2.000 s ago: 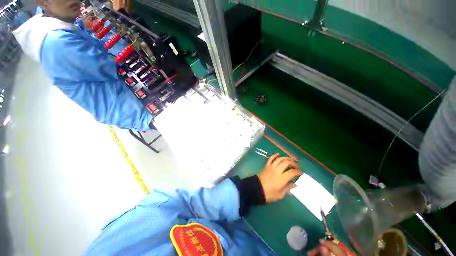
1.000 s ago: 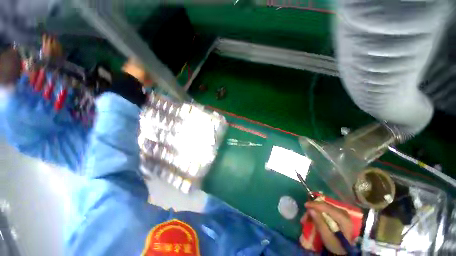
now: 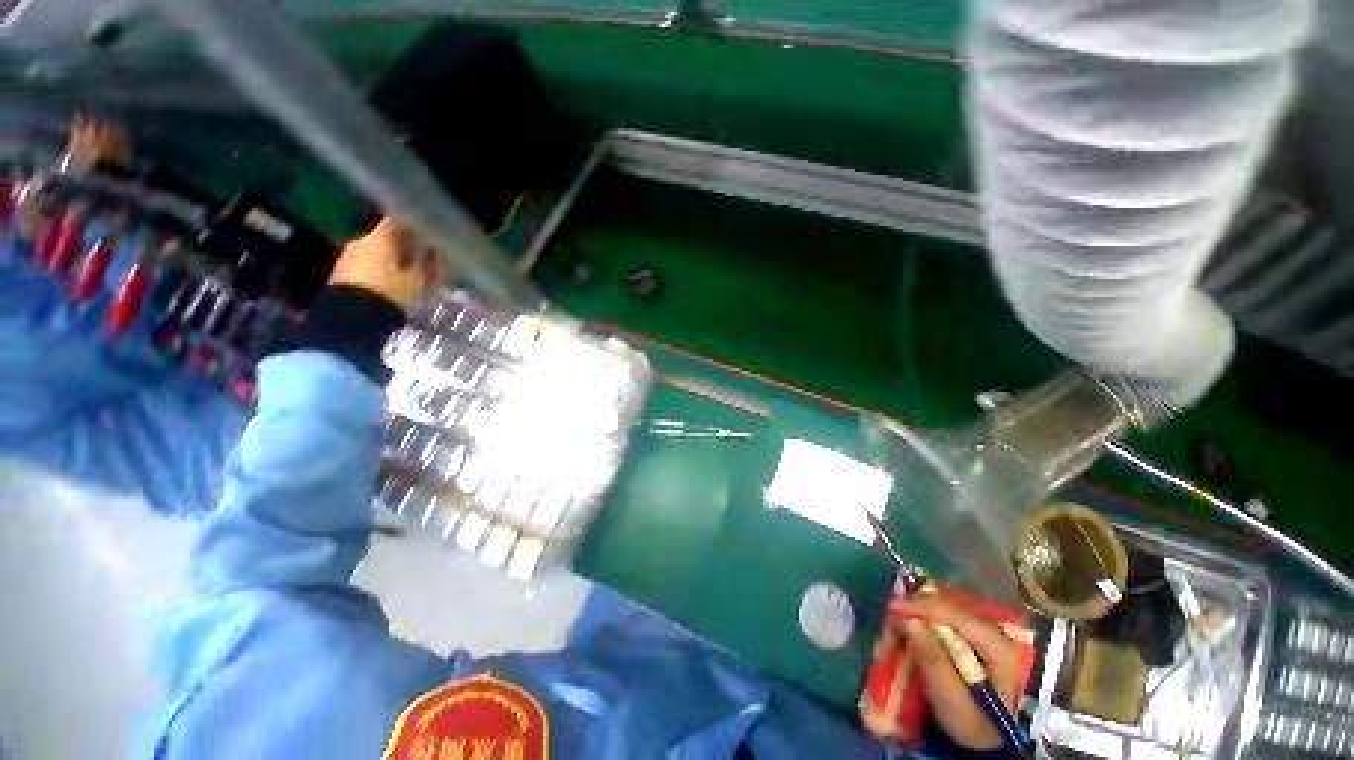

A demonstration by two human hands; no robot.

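My right hand holds a soldering iron like a pen over a red block. The iron's tip is at the lower right edge of a white paper sheet. My left arm reaches out to the upper left, and my left hand is beyond the upper left corner of a clear blister tray with rows of silver-white pieces. Its fingers are blurred, and I cannot tell if they hold anything. A flat grey-white disc lies on the green mat.
Thin tweezers lie between tray and paper. A clear fume hood on a ribbed hose hangs at right. A tip cleaner pot, a sponge and another blister tray are at right. A neighbouring person's hand shows upper left.
The view has turned to the right. My left hand has gone from beside the white paper to beyond the blister tray. My right hand has come more fully into view with the iron.
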